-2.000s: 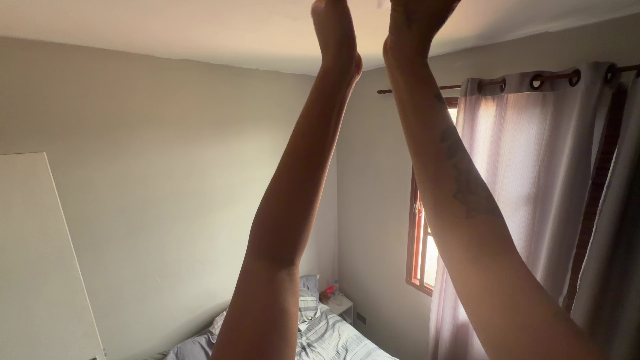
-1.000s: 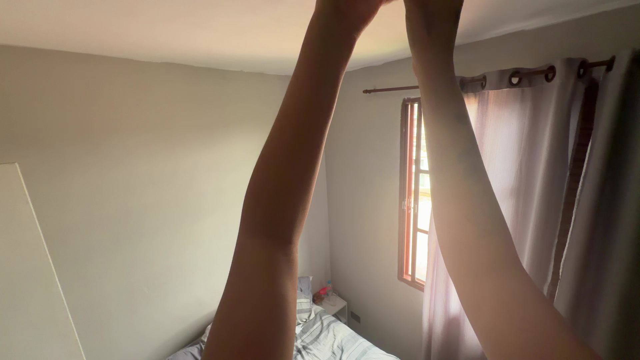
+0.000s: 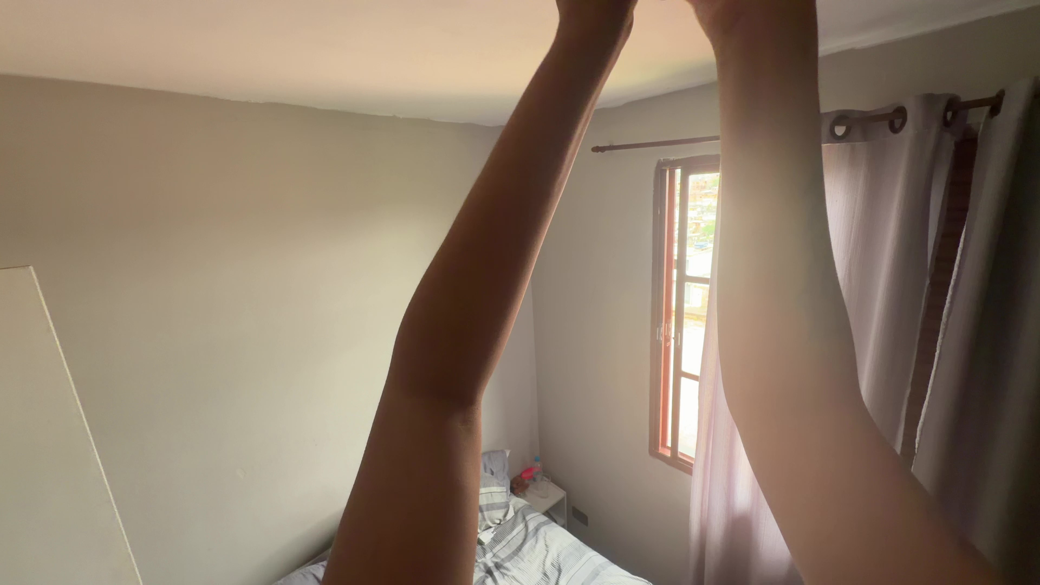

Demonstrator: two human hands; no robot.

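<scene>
Both my arms reach straight up toward the ceiling (image 3: 325, 49). Of my left hand (image 3: 600, 15) only the wrist and heel show at the top edge; its fingers are out of frame. My right hand (image 3: 719, 15) is likewise cut off by the top edge, a short way to the right of the left one. Whatever either hand touches or holds is hidden above the view. My right forearm crosses in front of the window and the curtain.
A grey curtain (image 3: 877, 227) hangs by rings from a dark rod (image 3: 650, 146) beside a red-brown framed window (image 3: 660, 325). Below are a bed with striped bedding (image 3: 536, 544) and a nightstand (image 3: 555, 497) holding small items. A pale panel (image 3: 49, 422) stands at left.
Two seconds ago more of both hands showed at the top; now they are largely cut off. The right forearm now covers part of the window opening.
</scene>
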